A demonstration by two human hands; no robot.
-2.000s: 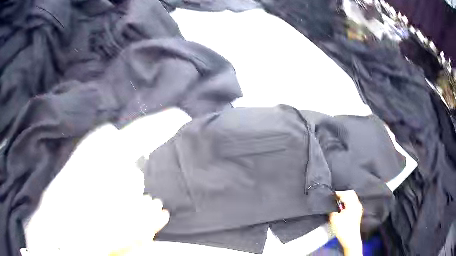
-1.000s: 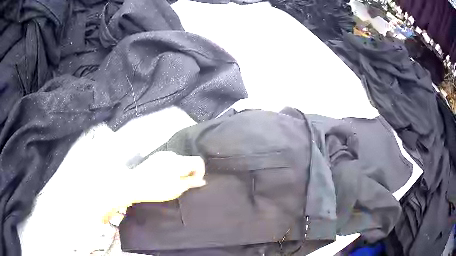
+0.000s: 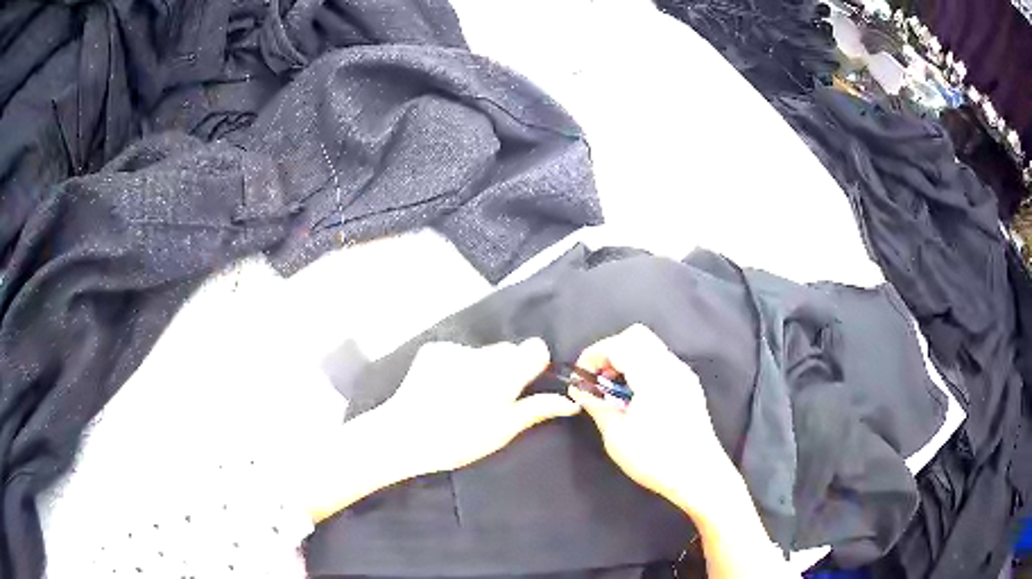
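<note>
Dark trousers [image 3: 543,498] lie across the white tabletop, waist part under my hands. My left hand [image 3: 475,390] lies on the cloth with thumb and fingers pinching a bit of it; the pinch is overexposed. My right hand [image 3: 645,407] meets it from the right and holds small thread snips [image 3: 605,388], with a blue and reddish bit showing. The snips' tips point left at the pinched cloth, close to my left fingertips. A short seam line shows below my left hand. Whether a thread is between the blades cannot be told.
Speckled dark garments [image 3: 396,147] are heaped at the left and upper left. The white tabletop [image 3: 702,147] shows behind the trousers. A pile of plain dark garments [image 3: 928,226] hangs along the right table edge. Something blue shows at the lower right rim.
My left hand has moved right and pinches the cloth. My right hand, out of view one second ago, has come in beside it with the snips. The view has shifted slightly.
</note>
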